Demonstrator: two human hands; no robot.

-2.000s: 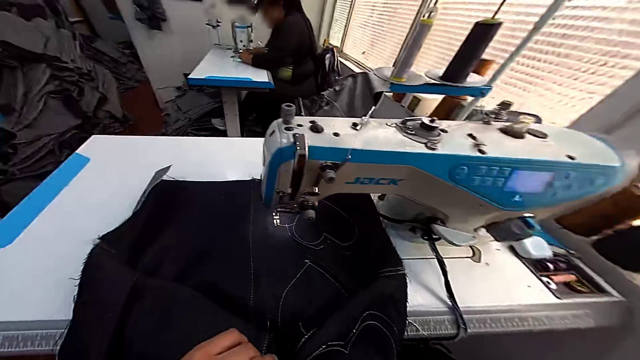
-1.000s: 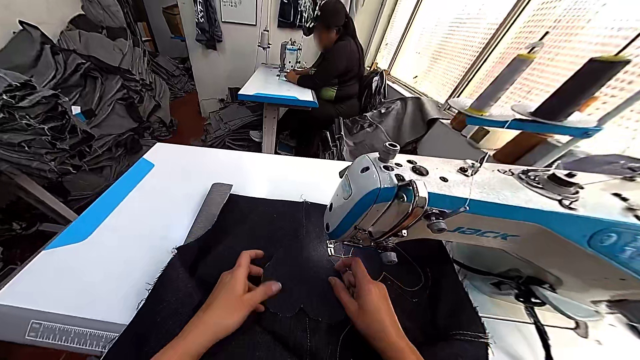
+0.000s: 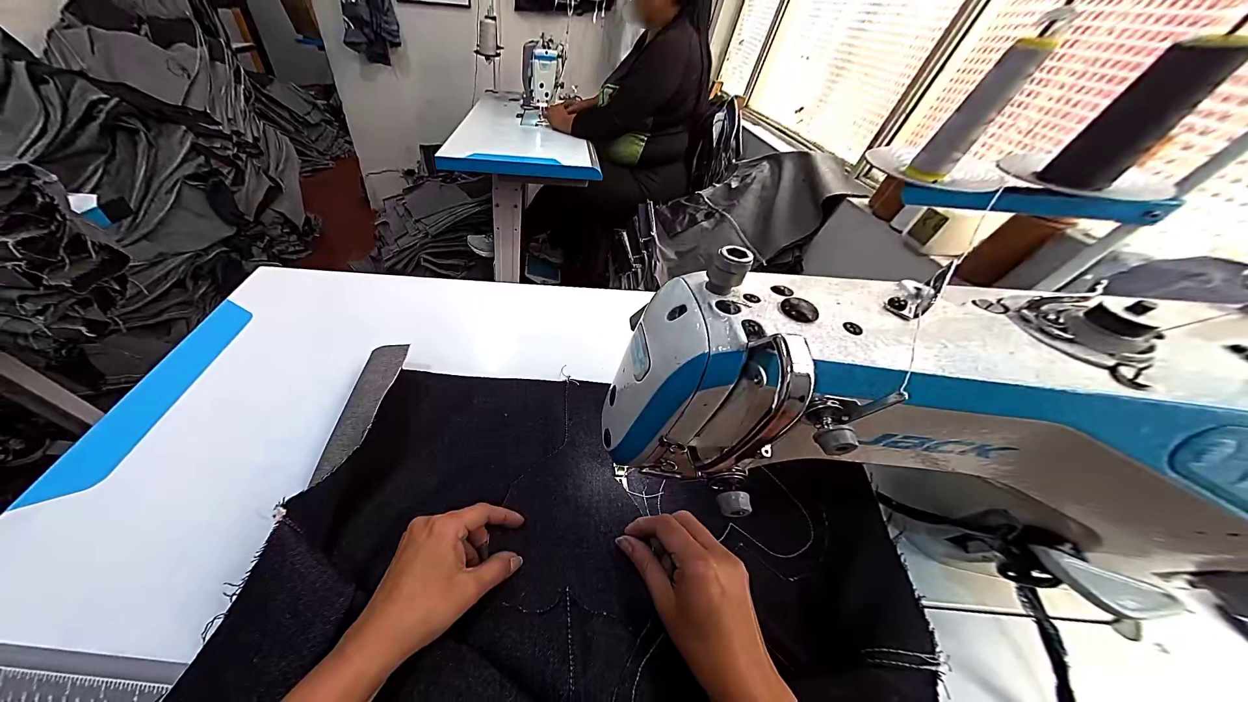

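Observation:
A dark denim panel [image 3: 468,439] with frayed edges and light stitched curves lies across the white sewing table [image 3: 322,302], partly under the head of a Jack industrial sewing machine [image 3: 712,380]. My left hand [image 3: 439,575] rests on the denim left of the needle area, thumb and forefinger apart. Closer to the presser foot, my right hand [image 3: 697,595] touches the cloth with thumb and forefinger near each other; whether it pinches fabric is hard to tell. A heart-shaped seam [image 3: 804,526] shows right of it. The needle tip is mostly hidden behind the machine head.
Thread cones [image 3: 1131,117] stand on a blue holder at the upper right. Piles of grey cloth [image 3: 146,175] fill the left side. Beyond the table, a person [image 3: 648,97] sits at another sewing machine [image 3: 542,73]. A ruler strip [image 3: 78,682] runs along the near left table edge.
Two seconds ago only one hand showed, at the bottom edge; both have since come onto the denim. The view has shifted. Since one second ago the hands have hardly moved.

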